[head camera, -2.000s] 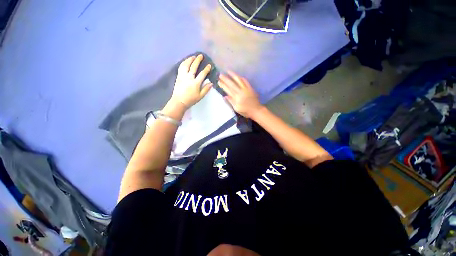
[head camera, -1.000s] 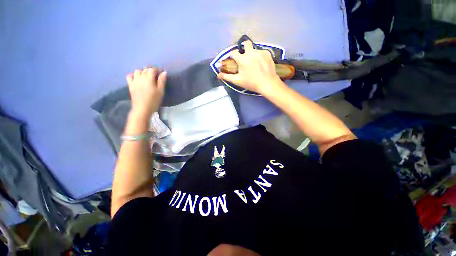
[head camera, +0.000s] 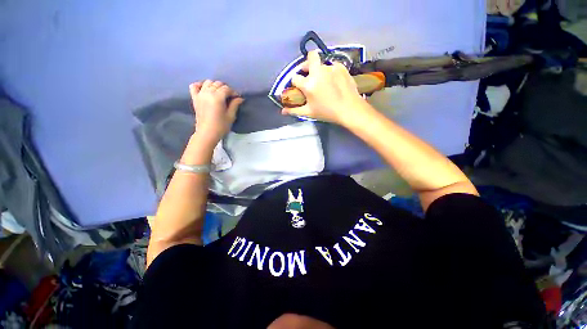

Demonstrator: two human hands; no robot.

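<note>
A dark grey garment lies on the table, with its pale inside turned up on the side nearest me. My right hand is closed around the orange-brown wooden handle of the steam iron. The iron stands over the garment's upper right part, its tip pointing left. My left hand is at the garment's far edge with its fingers bent; whether they pinch the cloth is hidden. A small whitish piece, perhaps a label, shows beside my left wrist.
The lavender-blue pressing table spreads around the garment. The thick dark iron hose runs right from the iron past the table edge. Other grey cloth hangs over the left edge. Heaps of dark and blue cloth lie below.
My right hand has left the garment and taken the iron, which has come from the back onto the grey cloth. My left hand has shifted left to the far edge. The view has turned slightly.
</note>
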